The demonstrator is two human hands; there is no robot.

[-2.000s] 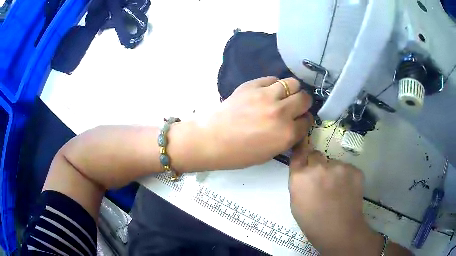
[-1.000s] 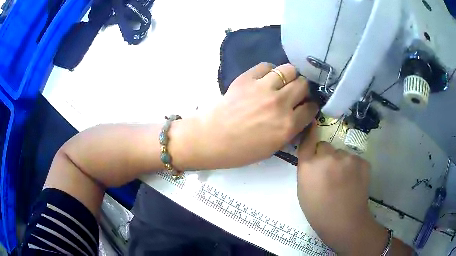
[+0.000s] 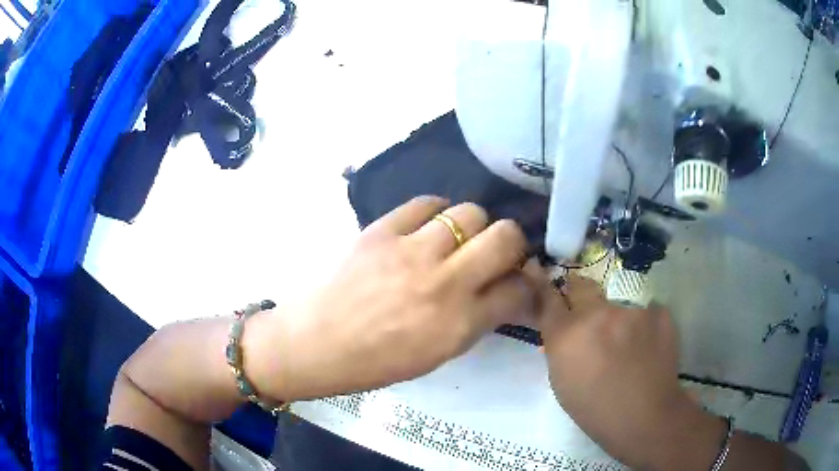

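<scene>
A black fabric panel [image 3: 423,175] lies flat on the white table, partly under the sewing machine head [image 3: 589,110]. My left hand [image 3: 396,285], with a ring and bead bracelet, presses on the panel's near edge, fingertips at the presser foot area. My right hand [image 3: 612,368] is beside it, its fingertips meeting the left ones just in front of the needle. Both hands pinch the work there; the fingers hide the exact grip. A short piece of black zipper strip [image 3: 520,333] shows below my left fingers. The needle itself is hidden.
Tangled black zipper loops [image 3: 216,92] lie at the upper left of the table. A blue bin [image 3: 69,175] stands at the left. White ribbed knobs [image 3: 701,184] stick out from the machine front. A screwdriver [image 3: 807,382] lies at the right. Ruler marks [image 3: 460,442] run along the near edge.
The view has shifted, so table items sit lower in the picture. The panel has turned, its far edge now slanting more. Both hands remain at the needle area.
</scene>
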